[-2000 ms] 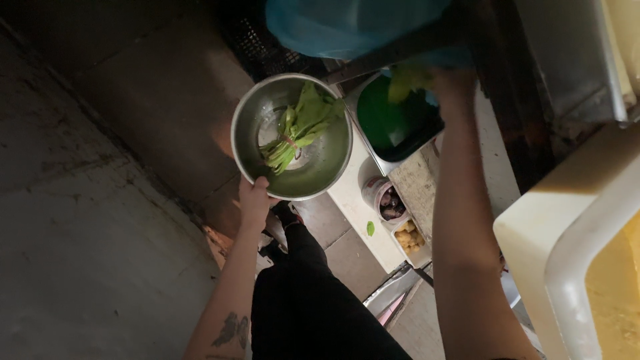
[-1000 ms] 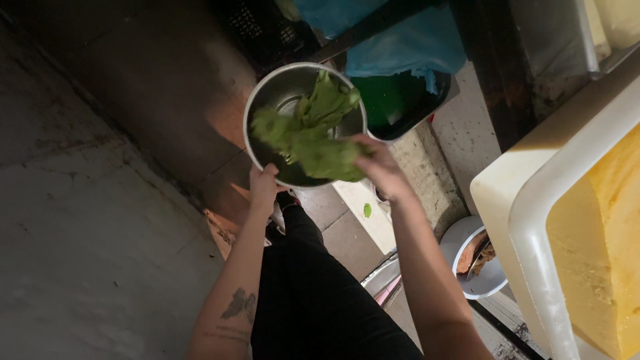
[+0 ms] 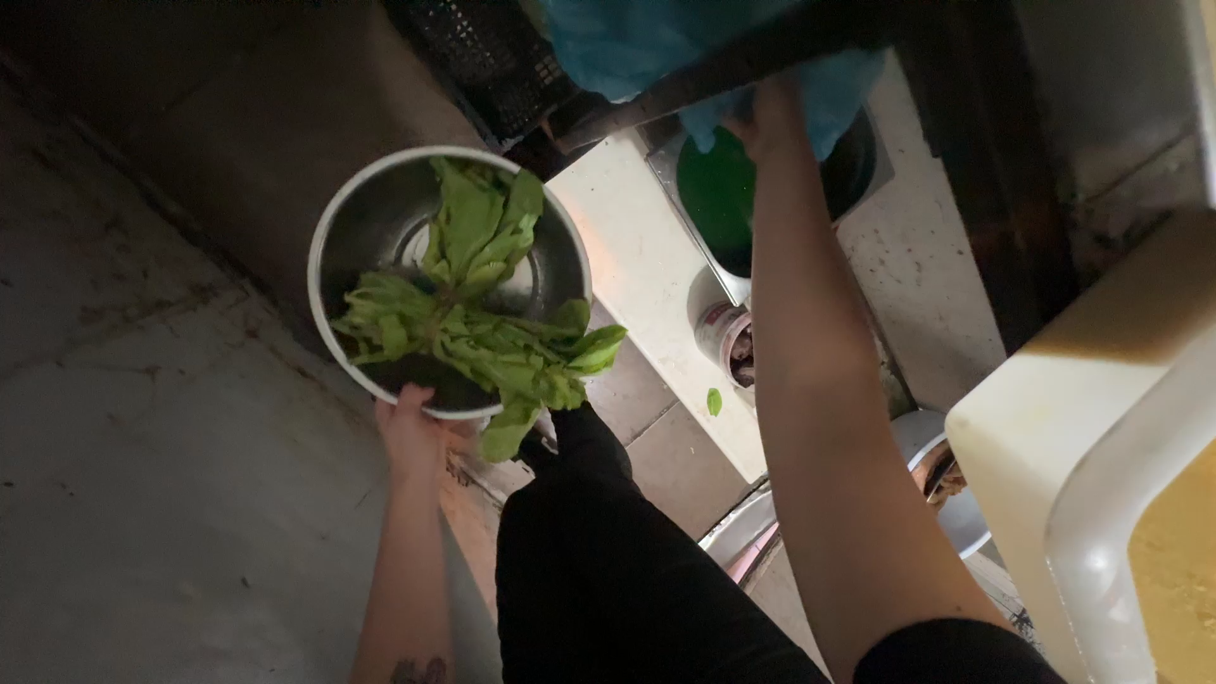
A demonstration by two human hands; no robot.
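Observation:
My left hand grips the near rim of a round metal bowl, thumb over the edge. Bunches of leafy greens lie in the bowl, and some leaves hang over its right rim. My right arm reaches up and away to a blue plastic bag, beside a black container with a bright green inside. My right hand is in shadow at the bag, its fingers mostly hidden, so what it holds cannot be told.
A loose leaf and a tub of dark pieces are on a pale board. A black plastic crate stands at the top. At right are a white container with yellow contents and a white bowl.
One second ago my right hand was at the greens over the bowl; now it is up at the blue bag. More greens lie in the bowl than two seconds ago.

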